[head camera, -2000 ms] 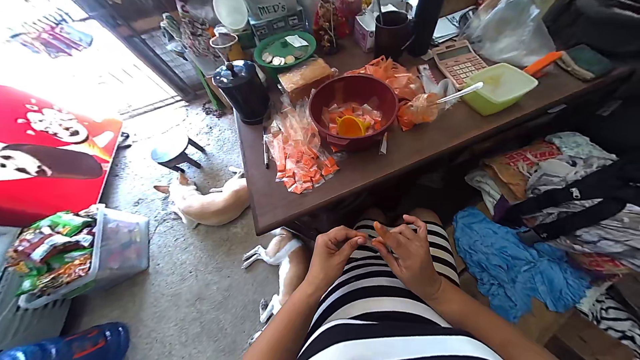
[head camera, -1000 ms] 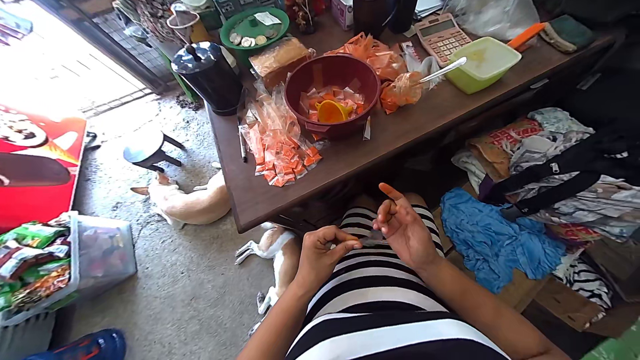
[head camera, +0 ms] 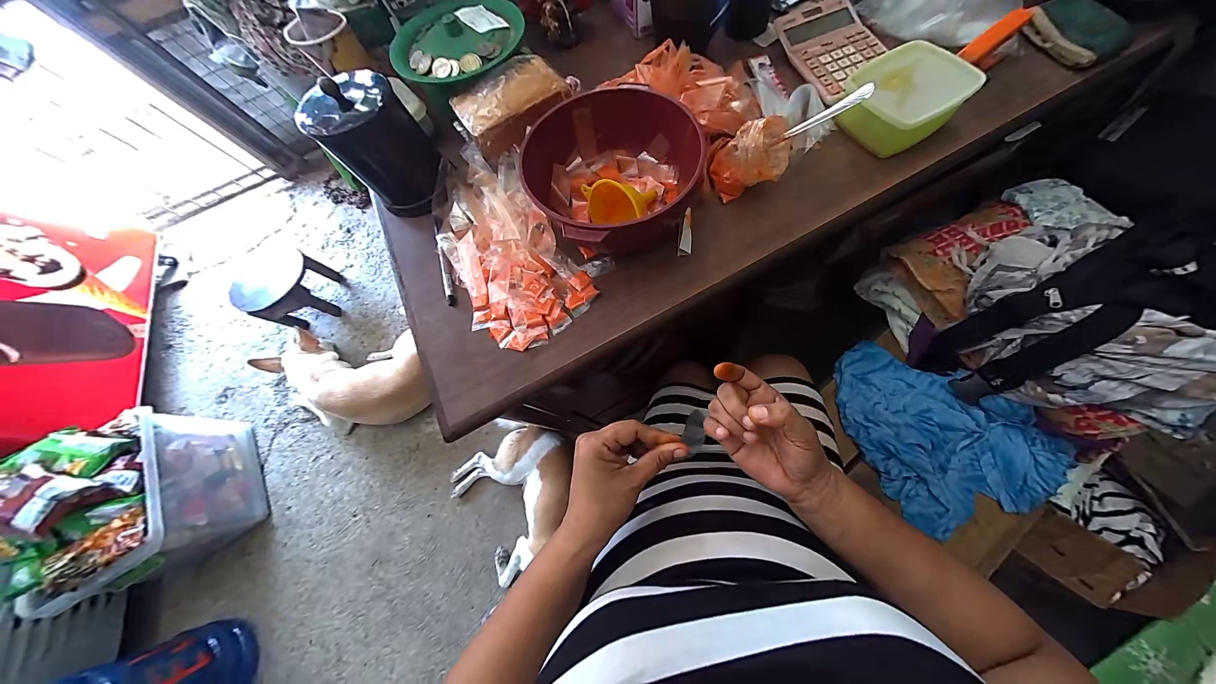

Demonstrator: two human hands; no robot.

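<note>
Above my striped lap, my left hand [head camera: 627, 465] pinches one side of a small clear plastic packet [head camera: 694, 430]. My right hand [head camera: 769, 432] is at its other side, index finger raised with an orange-stained tip; whether it also grips the plastic is hard to tell. On the brown wooden table [head camera: 608, 318] beyond my hands stands a dark red plastic bowl [head camera: 617, 109] with small orange-filled packets and a yellow scoop [head camera: 616, 201] in it. A pile of orange packets [head camera: 522, 294] lies left of the bowl. Right of it, a metal spoon [head camera: 828, 111] sticks into an orange plastic bag [head camera: 750, 157].
Behind the bowl are a green tray of coins [head camera: 456, 40] and a black canister [head camera: 366, 133]. A calculator [head camera: 826, 43] and a light green container [head camera: 912, 95] stand right. Two dogs [head camera: 366, 385] lie on the floor, near a stool [head camera: 275, 285]. Cloth bundles [head camera: 940, 437] are at right.
My right index finger has lifted away from the packet and points up, its stained tip showing. My left hand stays near the packet. The view has shifted somewhat.
</note>
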